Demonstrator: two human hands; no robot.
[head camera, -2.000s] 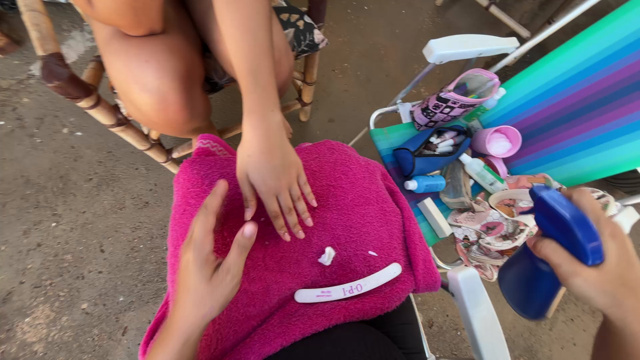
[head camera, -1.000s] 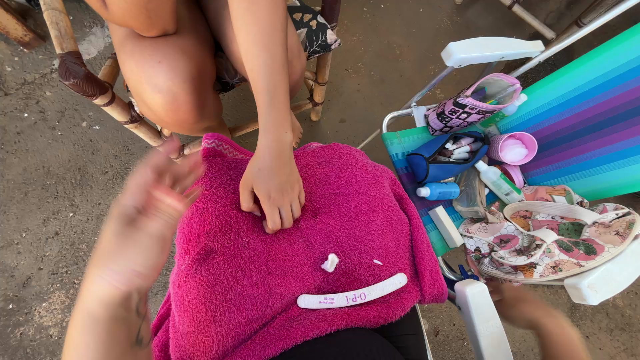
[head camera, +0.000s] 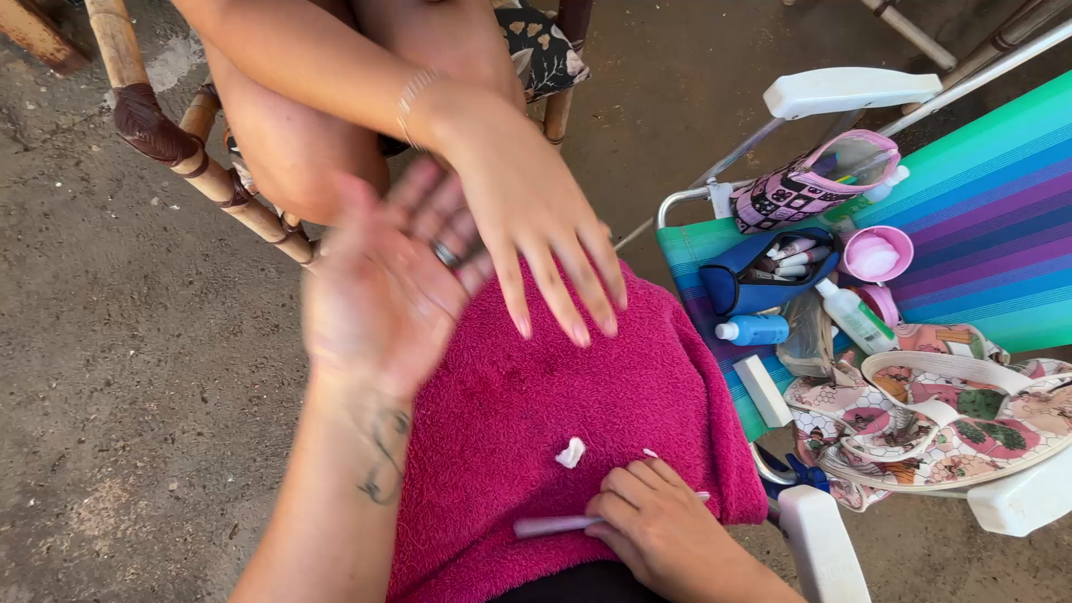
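Observation:
My left hand (head camera: 394, 276), palm up with fingers apart and a ring on one finger, reaches beside and partly beneath the other person's hand (head camera: 536, 201); whether they touch cannot be told. That person's fingers point down over the magenta towel (head camera: 519, 394) on my lap. Near the towel's lower edge, my right hand (head camera: 662, 519) grips a nail file (head camera: 553, 526), whose two ends show on either side of my fingers. A crumpled bit of white cotton (head camera: 571, 453) lies on the towel just above my right hand.
At right, a striped folding chair (head camera: 988, 226) holds a blue pouch (head camera: 758, 272) of small tubes, a pink cup (head camera: 878, 254), a blue bottle (head camera: 754, 329), a white block (head camera: 763, 391) and a patterned bag (head camera: 946, 419). A bamboo chair (head camera: 226, 188) stands at upper left.
My right hand has come from the chair's side onto the towel and taken hold of the nail file. My left hand has moved right, to the other person's hand, whose fingers have straightened.

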